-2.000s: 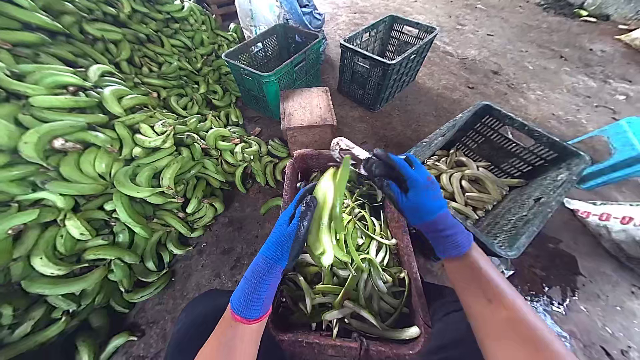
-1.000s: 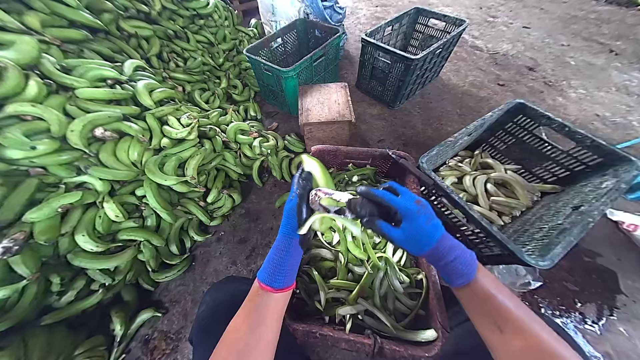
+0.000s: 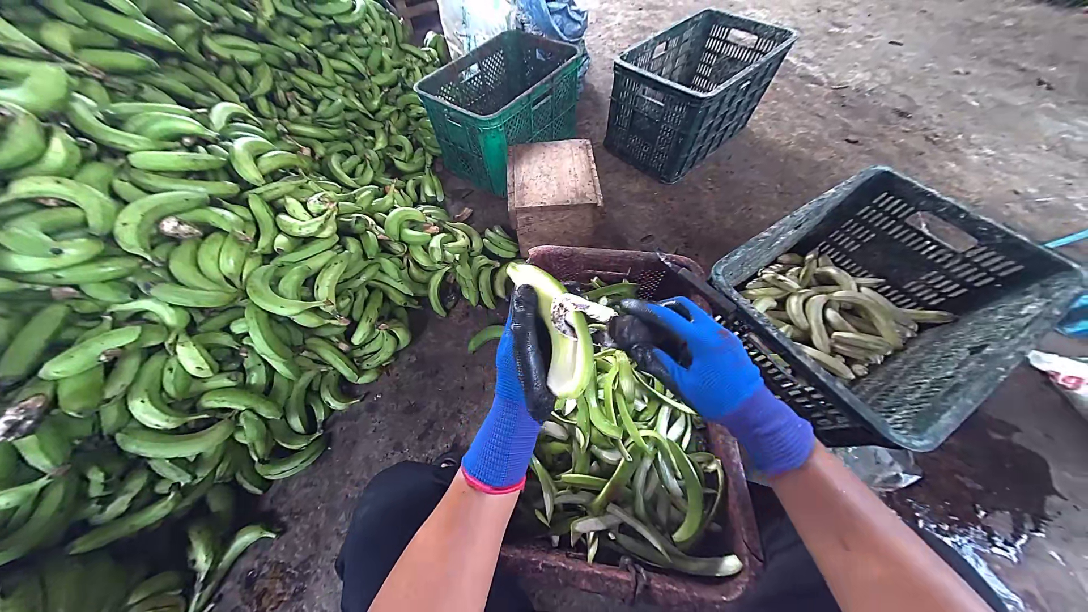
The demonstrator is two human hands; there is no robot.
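My left hand (image 3: 520, 382), in a blue glove with a black palm, is closed around a green plantain (image 3: 557, 340) whose skin is partly split away from its pale flesh. At the plantain's whitish stem end (image 3: 582, 309) is my right hand (image 3: 701, 353), gloved the same way, with its fingers curled. Whether a tool is in those fingers is hidden. Both hands are above a reddish-brown crate (image 3: 633, 580) between my knees. Green peels (image 3: 629, 476) fill much of it.
Unpeeled plantains (image 3: 204, 280) form a large heap at left. A wooden box (image 3: 555, 189) stands beyond the peel crate. Behind it are a green crate (image 3: 510, 119) and a dark crate (image 3: 693, 93). At right, a tilted black crate (image 3: 952, 391) holds peeled plantains (image 3: 824, 314).
Two seconds ago the plantain hung lower with a long strip of peel beside it; now it is raised and tilted in my left hand. My right hand has stayed near its stem end.
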